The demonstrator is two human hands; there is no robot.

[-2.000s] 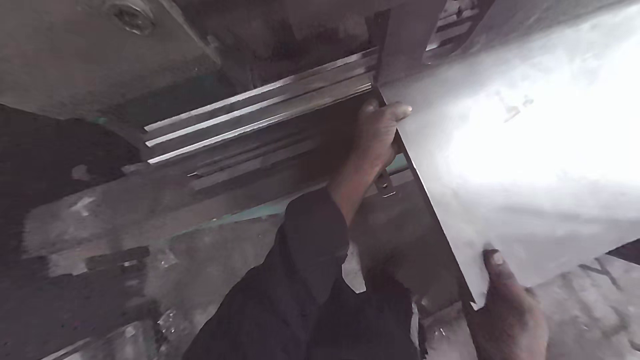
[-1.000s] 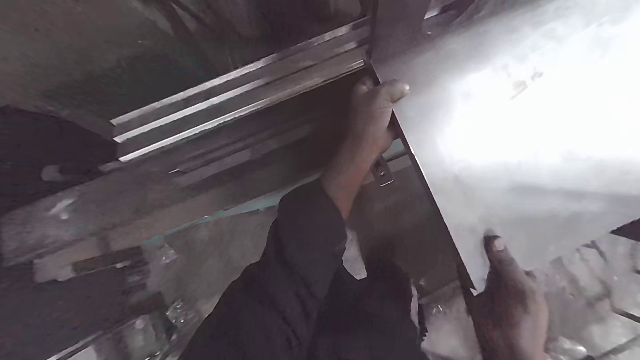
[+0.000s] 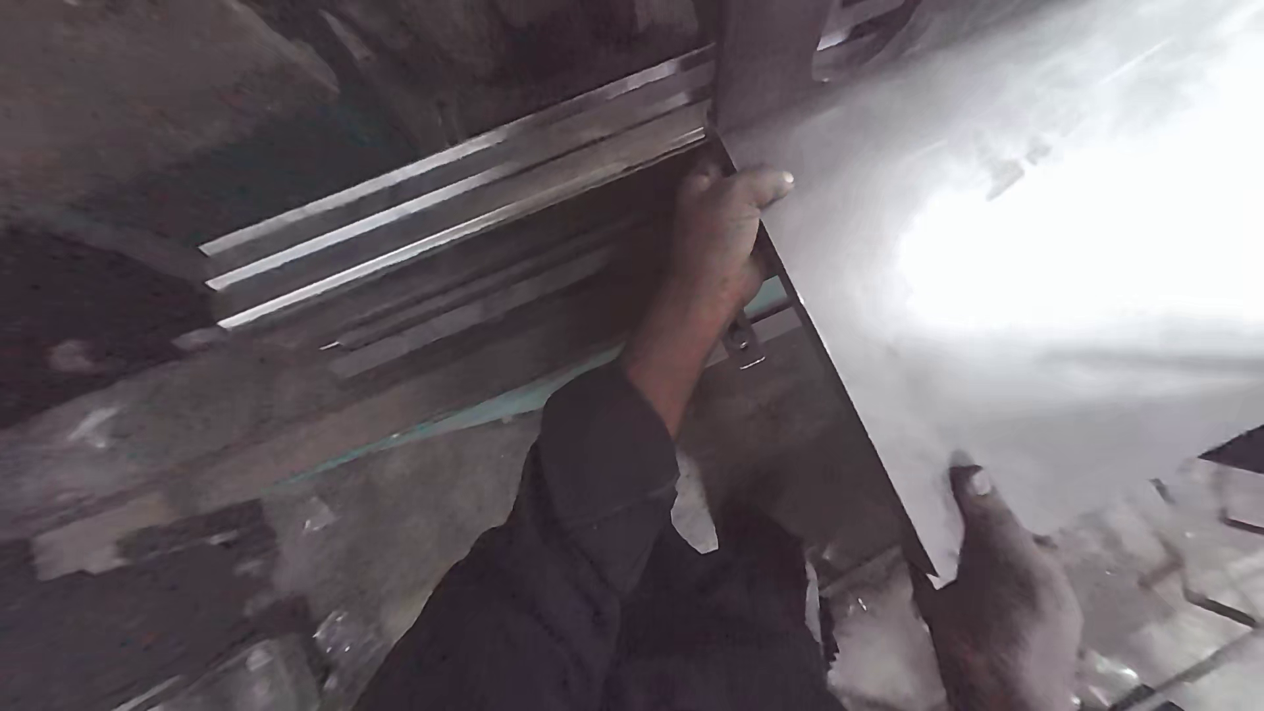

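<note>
A large, shiny sheet-metal panel (image 3: 849,237) fills the right of the view, bright with glare. My left hand (image 3: 719,232) grips its near left edge close to the upper corner, thumb on top and fingers hidden beneath. At the lower corner, my right hand (image 3: 1007,602) holds the panel with its thumb on the upper face; its other fingers are mostly out of sight. Left of my left hand lie several long, narrow metal strips or ridges (image 3: 454,232), side by side. Whether they are separate pieces cannot be told.
A dark upright metal part (image 3: 765,59) stands behind the panel's upper corner. Below the strips runs a beam-like edge with a teal strip (image 3: 504,403). Scraps and debris (image 3: 341,637) lie on the floor at lower left, with more pieces at lower right.
</note>
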